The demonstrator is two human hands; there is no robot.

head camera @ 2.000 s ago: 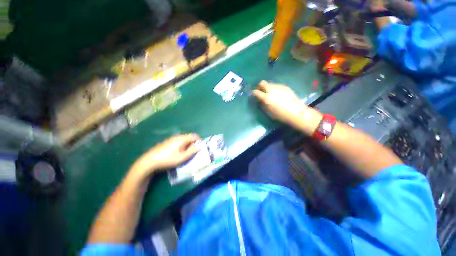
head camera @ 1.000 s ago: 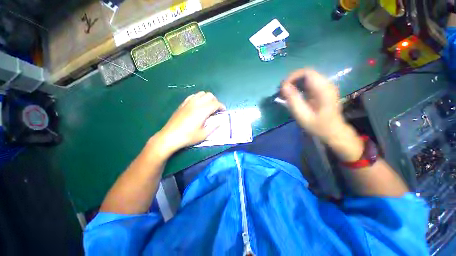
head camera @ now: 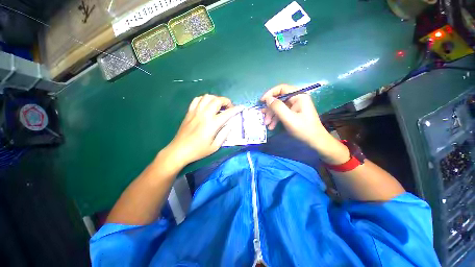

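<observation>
The phone assembly (head camera: 252, 128), silvery-white with a dark strip across it, lies at the front edge of the green mat. My left hand (head camera: 202, 125) rests over its left part and holds it, hiding that end. My right hand (head camera: 291, 112) holds dark, pen-thin tweezers (head camera: 307, 89), with their tip at the phone's upper right part. The fingers hide where the tip touches. A red wristwatch (head camera: 346, 160) is on my right wrist.
A white card (head camera: 282, 20) and a small mainboard (head camera: 290, 40) lie at the far bench. Three screw trays (head camera: 154, 45) stand by the wooden shelf. A thin pale strand (head camera: 187, 81) lies on the mat. A fan (head camera: 34, 117) is left; a soldering station (head camera: 445, 43) and parts tray (head camera: 453, 156) are right.
My right hand has moved left from beside the phone to its right end, and the tweezers now show clearly. My left hand stays on the phone. The view has shifted.
</observation>
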